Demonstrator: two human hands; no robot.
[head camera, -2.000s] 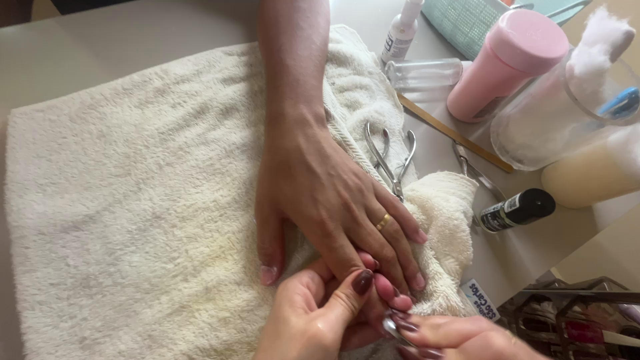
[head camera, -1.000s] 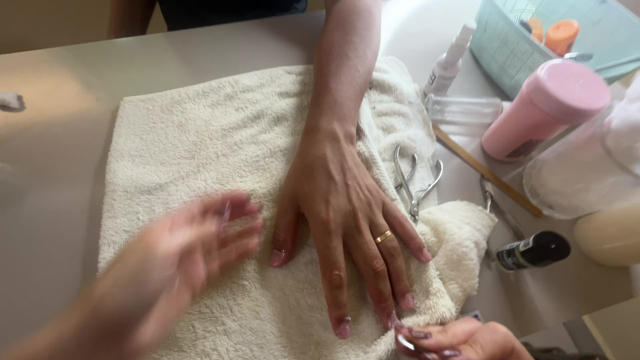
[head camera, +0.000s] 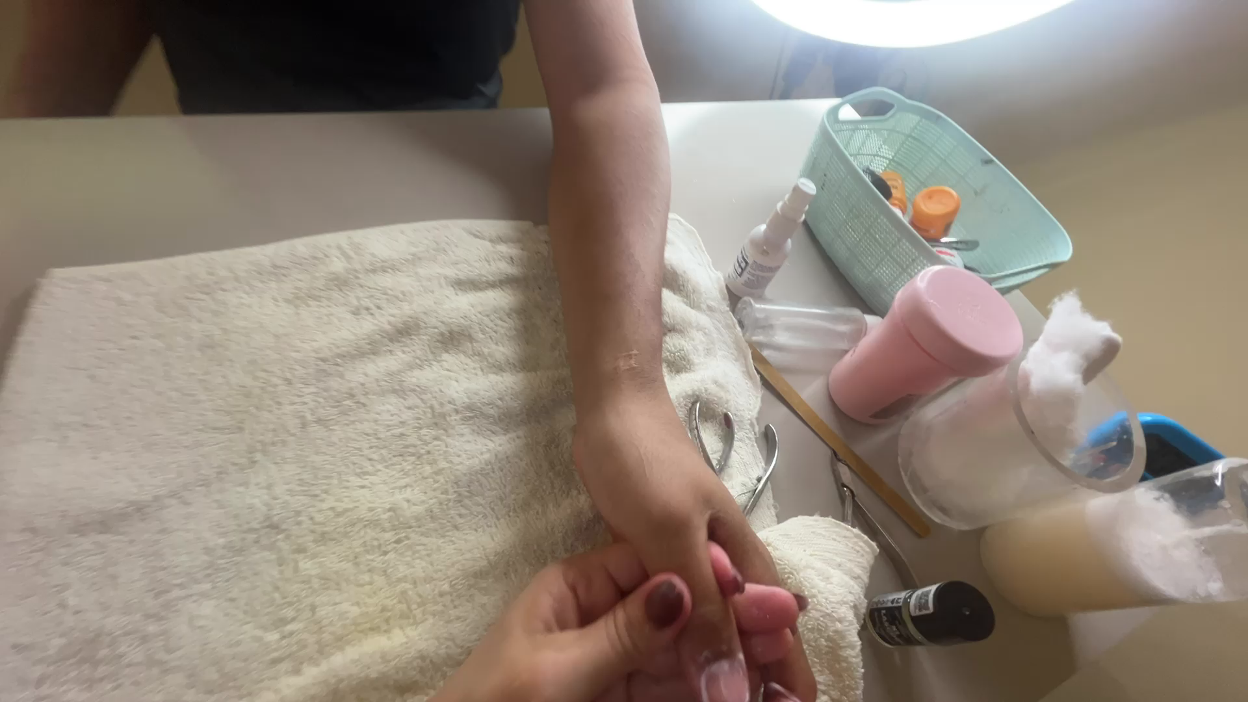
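Note:
My left hand (head camera: 595, 629), with dark-painted nails, grips the fingers of another person's hand (head camera: 653, 478) at the bottom centre. That person's forearm (head camera: 609, 224) reaches down across a cream terry towel (head camera: 292, 419); the thumb points toward me. My right hand cannot be made out for certain; a fingertip at the bottom edge may belong to it. Metal cuticle nippers (head camera: 765, 468) lie on the towel just right of the person's hand, partly hidden behind it. A folded part of the towel (head camera: 819, 575) bunches beside the held fingers.
On the right stand a mint basket (head camera: 868, 244) with bottles, a spray bottle (head camera: 765, 249), a clear bottle (head camera: 804, 331), a pink container (head camera: 921, 341), a jar of cotton (head camera: 975, 448) and another jar (head camera: 1063, 561). A wooden stick (head camera: 848, 448), metal tool (head camera: 882, 536) and black-capped bottle (head camera: 931, 614) lie nearer.
My left hand, apart over the towel one second ago, now holds the person's fingers. The person's hand has turned from lying flat. My right hand with its metal tool no longer shows clearly. The view has shifted.

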